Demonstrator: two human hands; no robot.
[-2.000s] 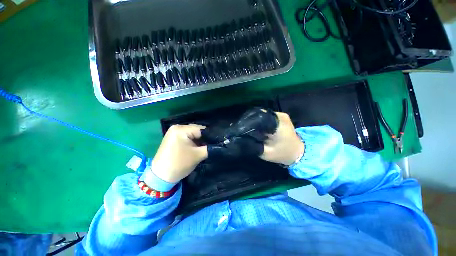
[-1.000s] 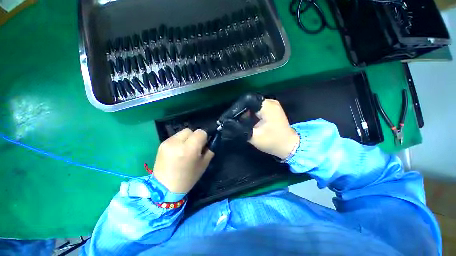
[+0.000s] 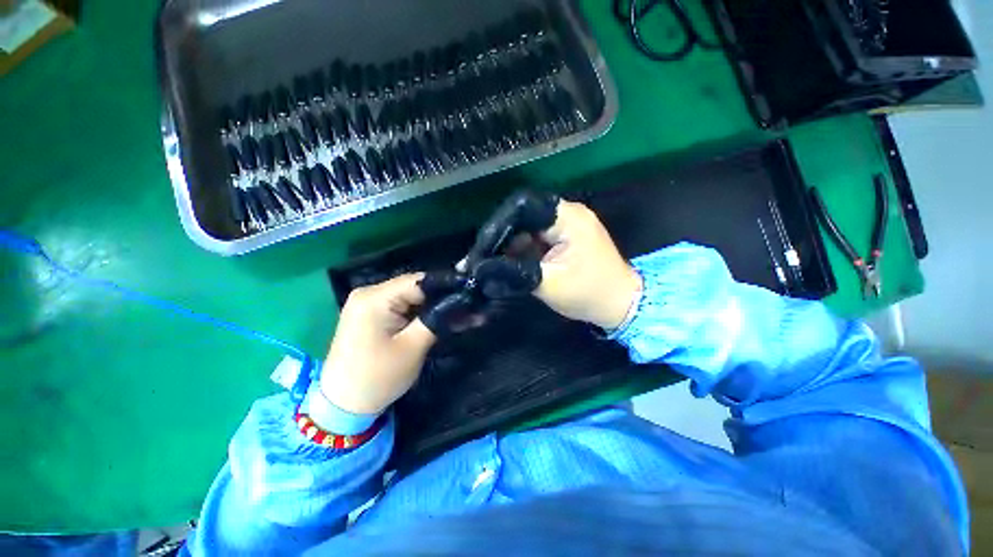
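My left hand (image 3: 383, 339) and my right hand (image 3: 579, 261) meet over the black parts tray (image 3: 697, 207), with black finger cots on the fingertips. Between the fingertips is a small black-bodied assembly (image 3: 472, 283) with a shiny spot; it is hard to separate from the finger cots. Both hands pinch at it. Small dark slivers lie in the tray's left compartment, partly under my hands. Thin silvery rods (image 3: 782, 245) lie at the right end of the right compartment.
A stainless steel tray (image 3: 381, 207) behind holds rows of black units with silvery ends. Pliers (image 3: 868, 267) lie right of the black tray. A black bin (image 3: 768, 82) and a black cable (image 3: 653, 49) are at upper right. A blue cord (image 3: 163, 305) runs left from my wrist.
My left hand's fingers have turned and opened out against the right fingertips. A second ago they were curled round a dark piece. The view has shifted slightly, moving the trays in the picture.
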